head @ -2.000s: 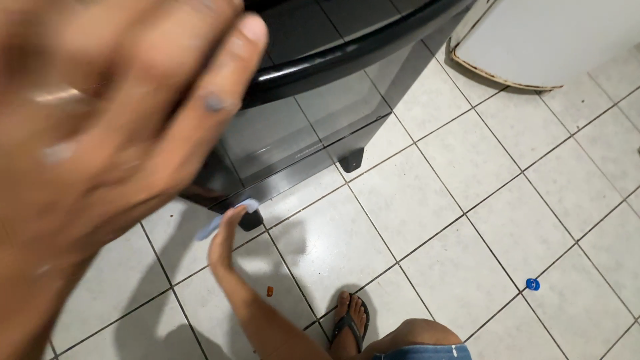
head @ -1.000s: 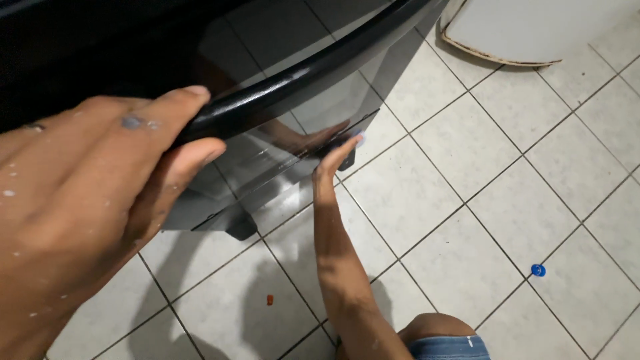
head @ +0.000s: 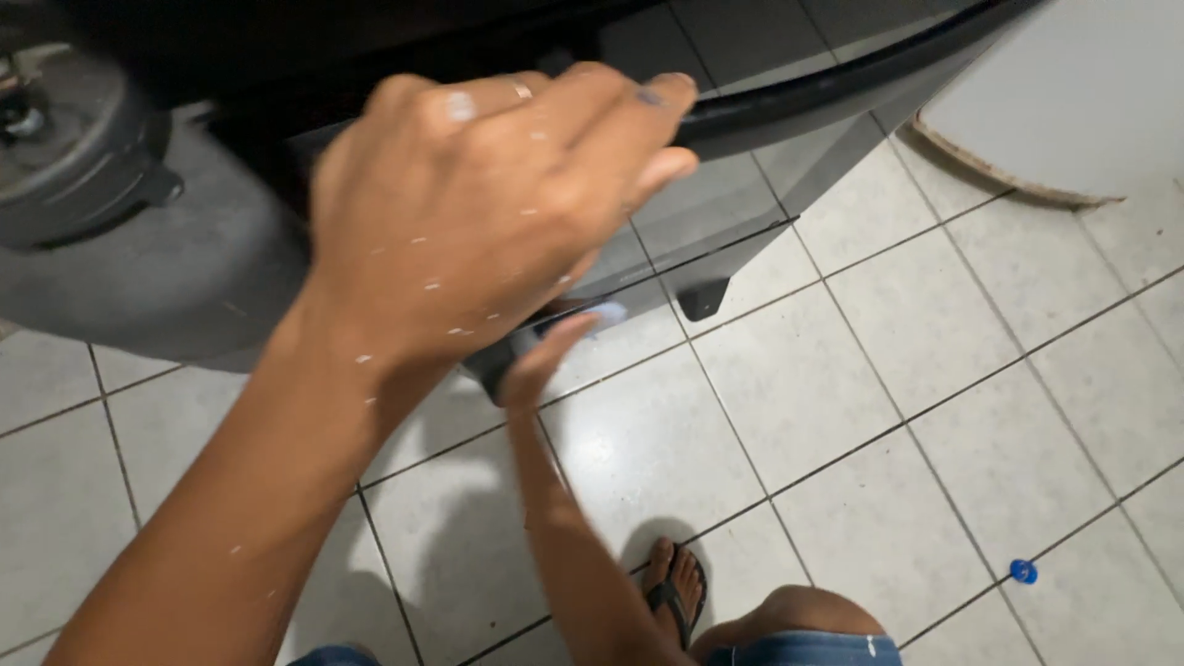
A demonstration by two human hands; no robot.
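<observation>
My left hand (head: 499, 176), wearing a ring and dotted with white specks, lies over the black handle bar (head: 795, 106) of a glossy dark stove, its fingers curled at the bar. Lower down, my right hand (head: 546, 361) is at the bottom edge of the stove's front panel (head: 731, 208), beside a black foot. A pale blue piece, seemingly a cloth (head: 606, 316), shows at its fingertips; blur and the angle hide most of it. Another black stove foot (head: 705, 298) stands on the tiles to the right.
A grey gas cylinder (head: 74, 157) with a valve stands at the left. At the upper right is a white panel (head: 1064, 92) with a worn brown edge. A small blue object (head: 1023, 571) lies on the tiled floor (head: 832, 370). My sandalled foot (head: 680, 587) is near the bottom.
My right hand went right along the stove's lower edge, then came back left to near the left foot. The view has shifted, bringing the gas cylinder into sight.
</observation>
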